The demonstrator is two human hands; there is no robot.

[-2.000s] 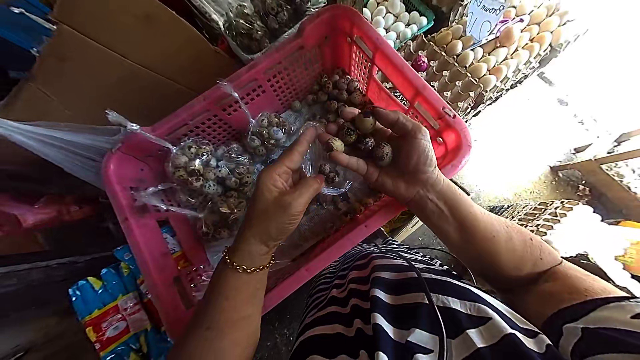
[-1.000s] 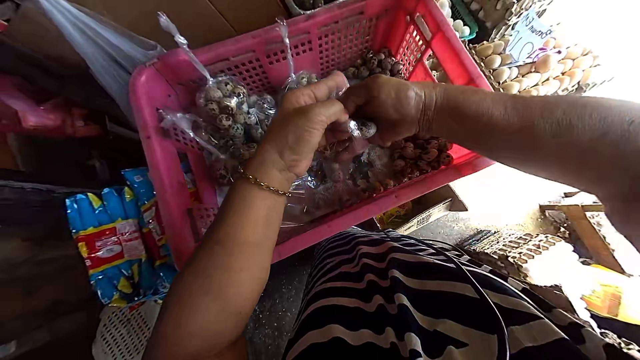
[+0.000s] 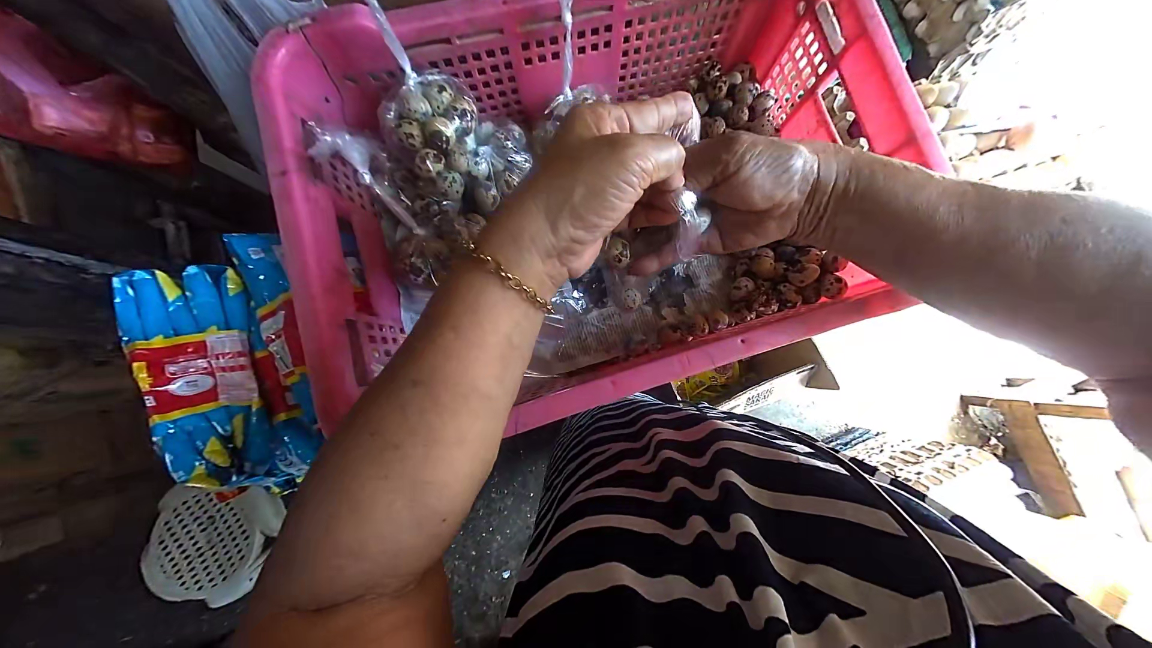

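Over the pink plastic crate [image 3: 630,382], my left hand [image 3: 603,180] has its fingers closed on a clear plastic bag [image 3: 691,216]. My right hand [image 3: 751,193] grips the same bag, touching the left one. A few speckled quail eggs show in the plastic just below my hands; how many it holds is hidden. Tied clear bags of quail eggs [image 3: 441,144] lie at the crate's left side, their twisted necks pointing up. Loose quail eggs [image 3: 733,99] are heaped at the back right of the crate, and more brown ones [image 3: 787,279] lie near its front right.
Blue packets with red and yellow bands [image 3: 193,378] stand left of the crate, above a white perforated plastic piece [image 3: 205,544]. Larger pale eggs on trays [image 3: 963,117] are at the upper right. Egg trays [image 3: 918,454] and a wooden frame [image 3: 1035,450] are at the lower right.
Two seconds ago my right hand was palm up with several quail eggs in it; those no longer show there. Both hands have come together on the plastic bag. The view has shifted.
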